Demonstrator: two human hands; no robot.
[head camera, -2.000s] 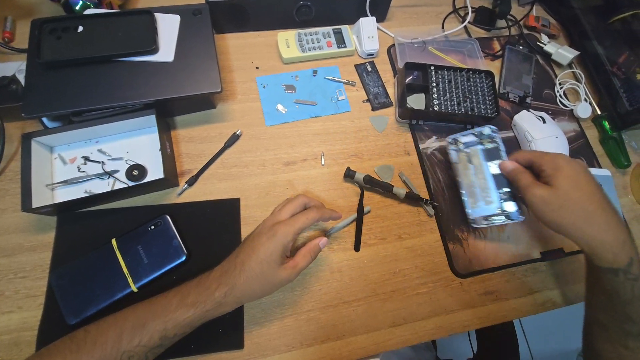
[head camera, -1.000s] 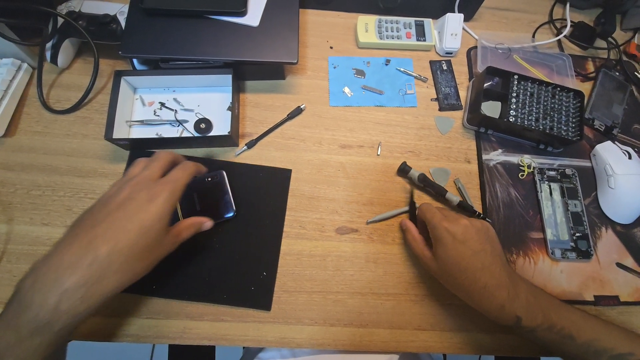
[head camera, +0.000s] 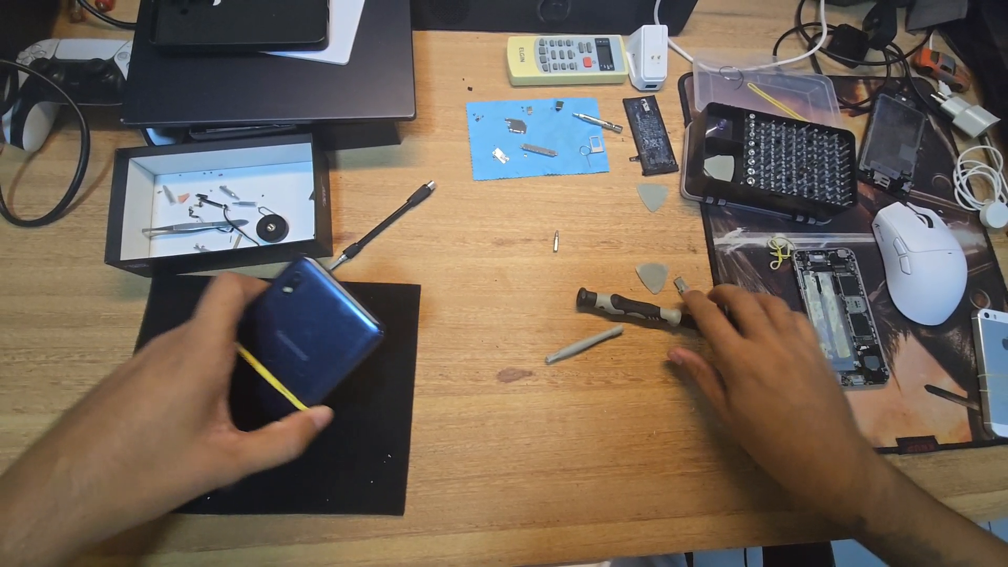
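Held in my left hand (head camera: 236, 394) is a blue smartphone (head camera: 315, 339) with a yellow rubber band (head camera: 272, 378) around it, tilted above a black square mat (head camera: 370, 457). My right hand (head camera: 756, 370) hovers or rests at the handle end of a black and grey screwdriver (head camera: 630, 307); whether its fingers grip anything cannot be told. A grey spudger (head camera: 583, 345) lies left of that hand, and a grey triangular pick (head camera: 652, 277) above the screwdriver. To its right, an opened phone body (head camera: 841, 315) with bare circuit boards lies on a patterned mouse mat (head camera: 740, 244).
A box (head camera: 126, 213) of small parts and tweezers stands behind the black mat. Farther back are a blue cloth (head camera: 535, 161) with small parts, a phone battery (head camera: 650, 134), a remote control (head camera: 567, 61) and a bit case (head camera: 787, 157). A white mouse (head camera: 920, 264) is at right.
The opened phone body, in my right hand two seconds ago, now lies on the mouse mat. My left hand has moved left and lifted the blue smartphone. The black tweezers left my right hand's earlier spot.
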